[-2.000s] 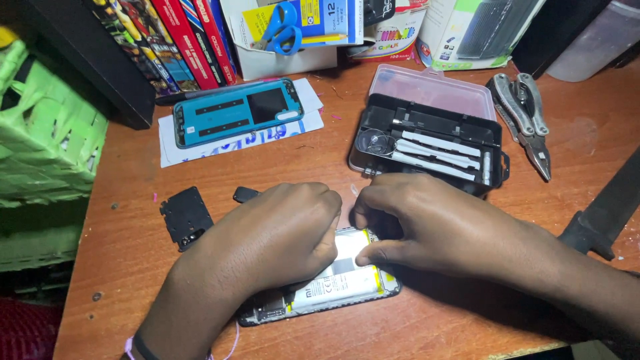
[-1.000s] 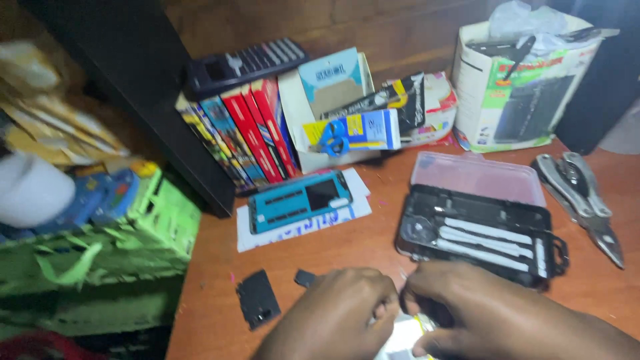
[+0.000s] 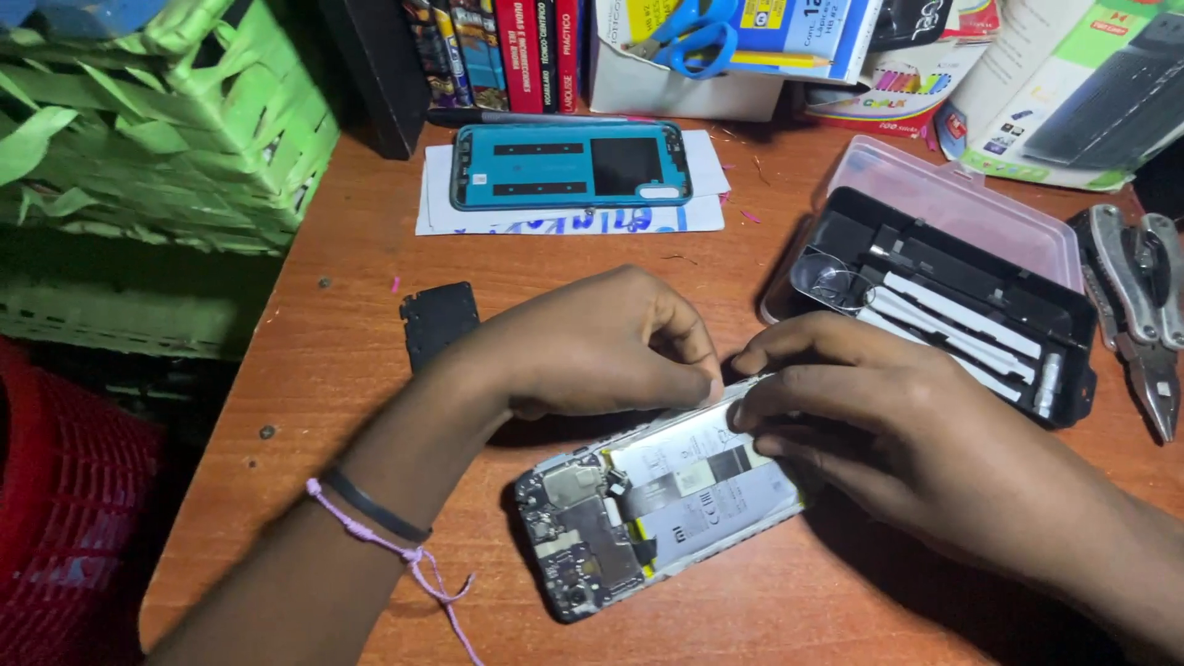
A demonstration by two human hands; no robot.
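Note:
An opened smartphone [image 3: 573, 518] lies tilted on the wooden desk, its circuit board bare at the lower left and its silver battery [image 3: 712, 499] uncovered. My left hand [image 3: 610, 351] is at the phone's upper long edge, thumb and index fingertips pressed together; whether something thin is between them cannot be told. My right hand [image 3: 851, 398] rests its fingertips on the battery's upper right end and the frame beside it, hiding that end of the phone. Behind my left forearm, partly covered, lies a black plastic inner cover [image 3: 439, 324]. The teal back cover [image 3: 546, 166] lies on white papers farther back.
An open black tool case [image 3: 971, 287] with white pry sticks stands at the right, beside a multitool with pliers [image 3: 1142, 287]. Books [image 3: 541, 55], blue scissors [image 3: 698, 37] and boxes line the back. A green woven basket [image 3: 176, 120] and a red basket [image 3: 65, 499] are at the left.
The view has swung down and closer to the phone. More of the circuit board and battery now shows between my hands, which remain at the phone.

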